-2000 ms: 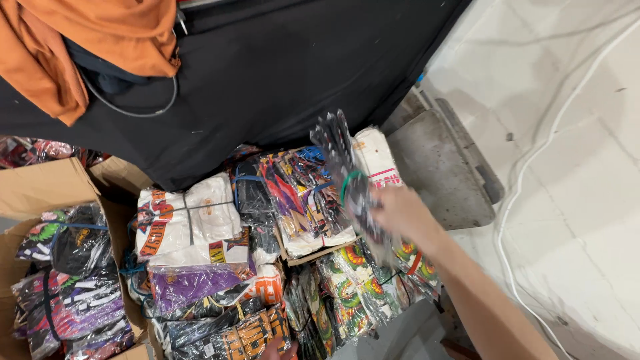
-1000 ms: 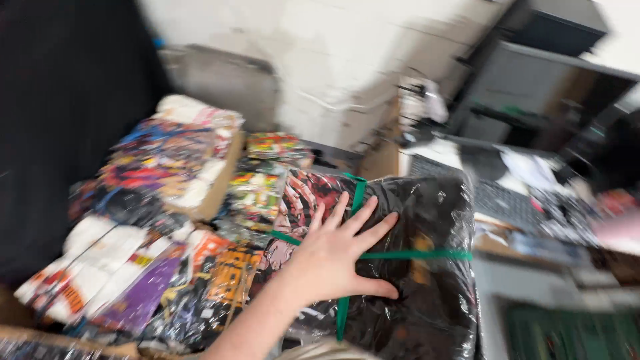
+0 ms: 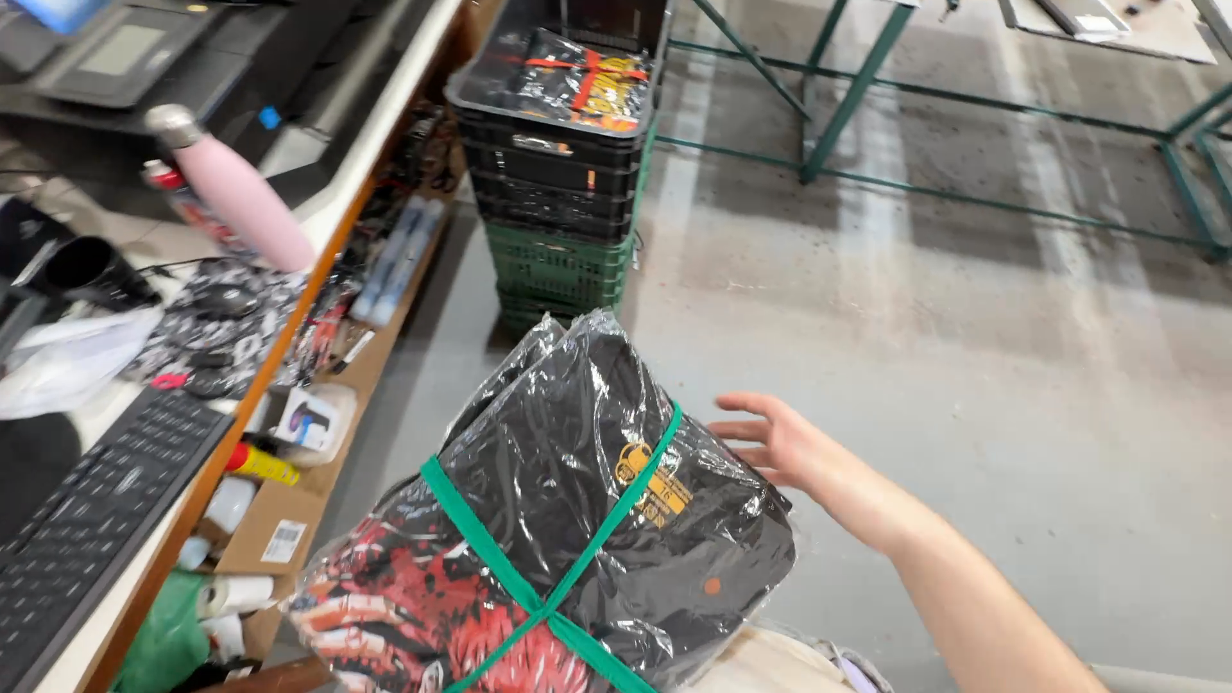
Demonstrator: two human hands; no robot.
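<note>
A bundle of dark garments in clear plastic bags (image 3: 597, 481), tied crosswise with green strips, fills the lower middle of the head view. It shows a red and white print at its lower left and a small gold print on black. My right hand (image 3: 794, 448) is beside the bundle's upper right edge, fingers apart; whether the fingertips touch it is unclear. My left hand cannot be made out, and the underside of the bundle is hidden.
Left, a desk holds a keyboard (image 3: 106, 520), a pink bottle (image 3: 241, 197) and a black mug (image 3: 91, 269). A cardboard box (image 3: 274, 529) sits below. Ahead stand a black crate (image 3: 553, 178) with a red-tied bundle (image 3: 582, 82), a green crate (image 3: 558, 269) and green metal frames (image 3: 857, 91).
The view has swung from the garment piles to the desk and crates. My right hand, earlier spread on top of the green-tied bundle, is now at its right edge.
</note>
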